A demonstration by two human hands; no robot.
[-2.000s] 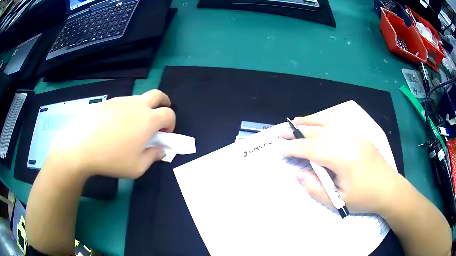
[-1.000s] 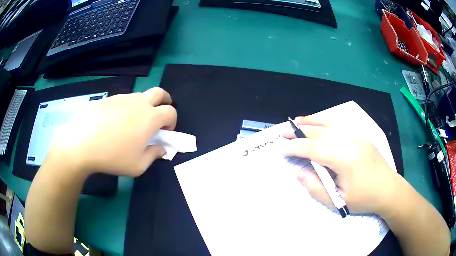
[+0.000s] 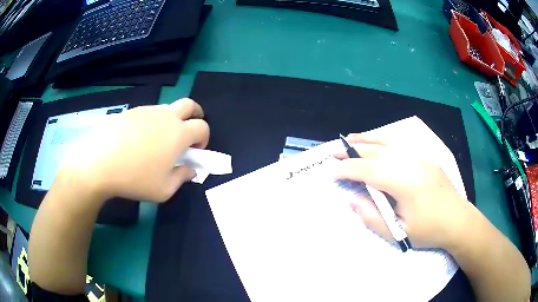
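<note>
A large white record sheet [image 3: 289, 236] with a handwritten line near its top edge lies tilted over a black foam pad [image 3: 248, 100]. My right hand [image 3: 407, 189] holds the sheet and a white and black pen [image 3: 383, 212], whose one end points up and left past the fingers. My left hand [image 3: 141, 153], left of the sheet, is shut on a small crumpled white wiping cloth [image 3: 209, 163]. A corner of a silver thing [image 3: 297, 145] shows behind the sheet's top edge; the rest is hidden.
A silver laptop [image 3: 50, 144] lies on a black pad at left, partly behind my left hand. An open laptop [image 3: 109, 26] is at the upper left. Another laptop edge [image 3: 345, 3] shows at the top. Red bins [image 3: 475, 44], a green strip [image 3: 492, 124] and cables are at right.
The hands, sheet and pen hold nearly the same pose. My left hand and the cloth appear slightly higher in the picture, as do the pad and laptop at left.
</note>
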